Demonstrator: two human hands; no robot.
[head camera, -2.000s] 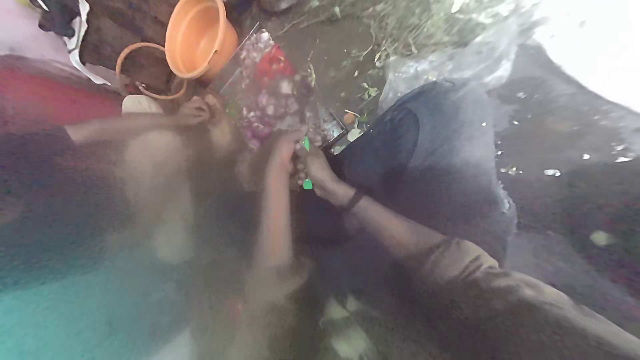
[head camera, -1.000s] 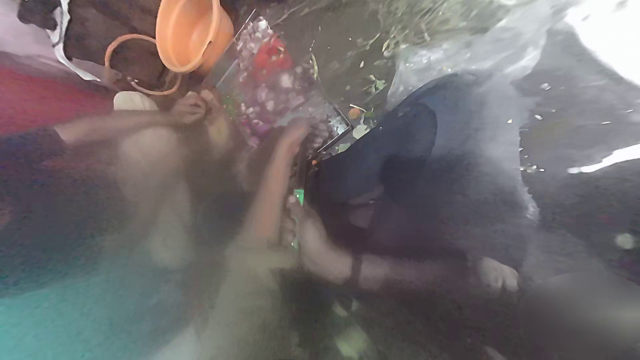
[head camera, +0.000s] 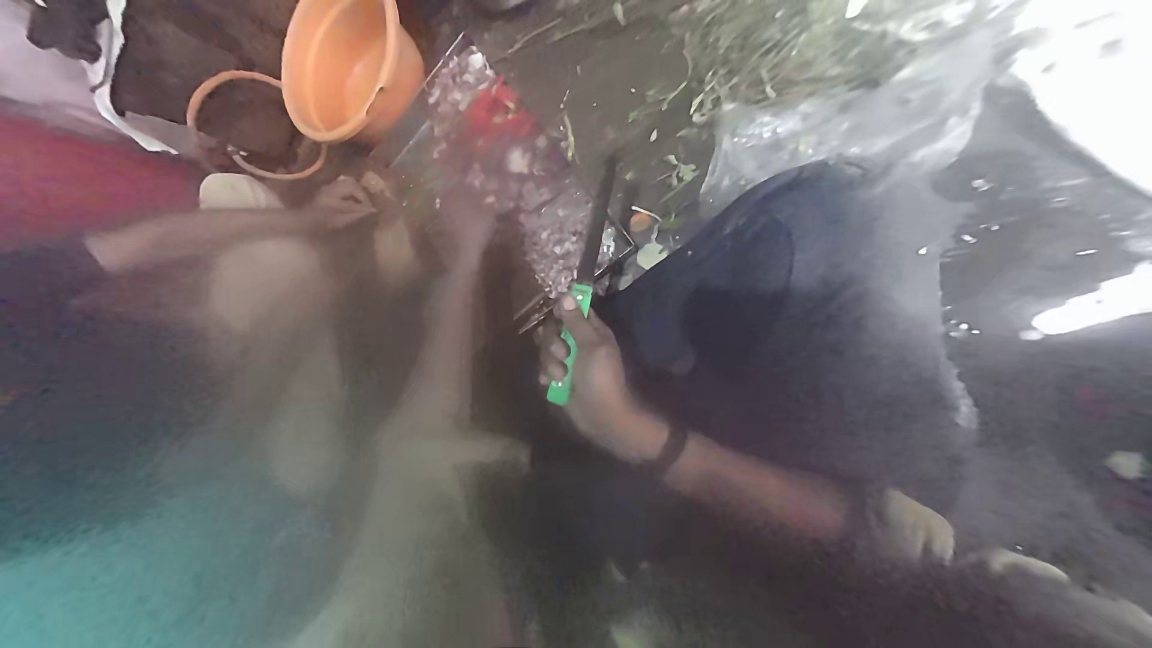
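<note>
My right hand (head camera: 589, 364), with a dark band on its wrist, grips the green handle of a knife (head camera: 569, 351). The dark blade points up and away, beside the near right corner of a tray (head camera: 621, 256). In that tray lies a heap of chopped pinkish-white pieces, perhaps onion (head camera: 549, 216), with something red among them. My left hand (head camera: 468, 220) reaches over the heap; it is blurred, and whether its fingers hold anything cannot be made out.
An orange plastic basin (head camera: 342, 67) stands tilted beyond the tray, with an orange ring (head camera: 256, 81) beside it. At left, another person's hands (head camera: 346, 198) are near the tray's edge. Plant scraps (head camera: 765, 45) and clear plastic sheeting (head camera: 747, 144) lie on the ground at upper right.
My hands were close together two seconds ago; now they are apart. The left has moved up over the heap, and the knife blade shows plainly in my right hand.
</note>
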